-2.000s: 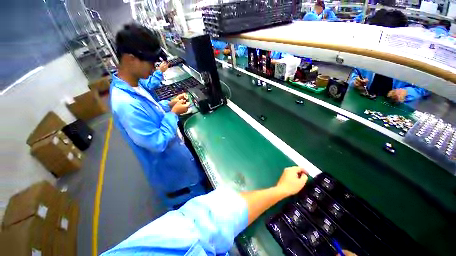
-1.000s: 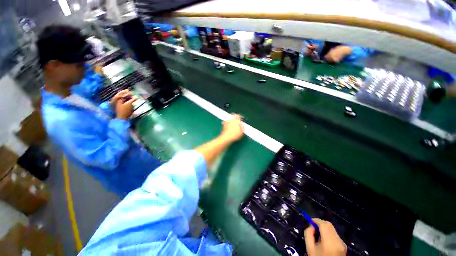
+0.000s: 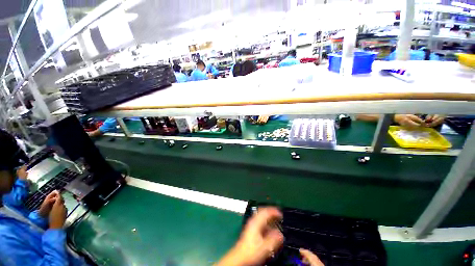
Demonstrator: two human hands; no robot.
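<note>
The black blister tray (image 3: 333, 236) lies on the green bench at the lower middle right. My left hand (image 3: 259, 235) is blurred over the tray's left end, fingers bent; whether it holds anything cannot be told. My right hand (image 3: 311, 257) is mostly cut off by the bottom edge, over the tray's near side. A bit of the blue hand tool (image 3: 298, 259) shows at its fingertips; the rest of the tool is hidden or out of the picture.
Beyond the white strip (image 3: 187, 195), the dark green conveyor (image 3: 224, 169) carries scattered small black parts. A slanted metal post (image 3: 445, 184) stands at right. A neighbouring worker (image 3: 31, 234) and a black stand (image 3: 86, 156) are at left. A shelf (image 3: 291, 103) crosses above the belt.
The view has swung right and up. My left hand has come from the bench by the white strip to the tray. My right hand is now mostly out of the picture.
</note>
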